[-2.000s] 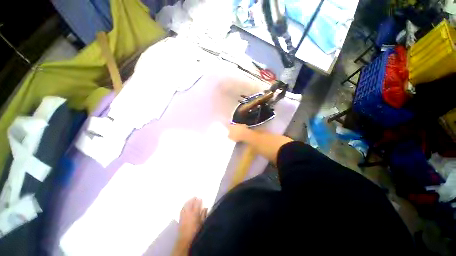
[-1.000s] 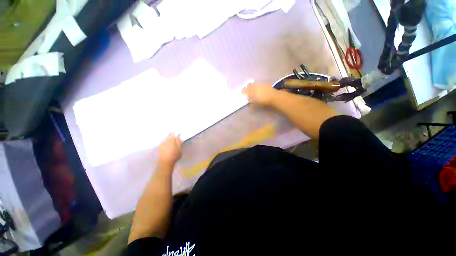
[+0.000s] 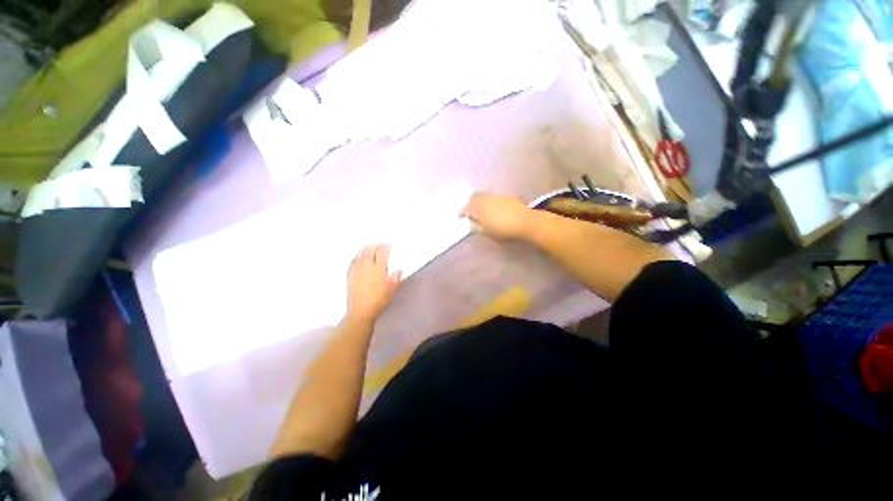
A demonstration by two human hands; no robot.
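Note:
A white cut panel [image 3: 264, 294], glaring white, lies on the pale lilac table. Its near edge runs from the lower left up to the right. My left hand [image 3: 373, 282] rests on the panel at its near edge, palm down, fingers slightly spread. My right hand [image 3: 497, 215] is at the panel's right end, beside the iron. Its fingers are bent and touch the cloth; whether they pinch it is hidden by glare.
The steam iron [image 3: 597, 210] stands right of my right hand, its hose rising right. White pieces [image 3: 421, 73] lie at the far side. Red-handled scissors [image 3: 672, 158] lie at the right. A dark padded board [image 3: 73, 230] with white strips is far left. A blue basket [image 3: 847, 328] stands lower right.
My left hand has moved right along the panel's near edge, closer to my right hand, and its fingers have spread. The view has shifted, showing more of the far side.

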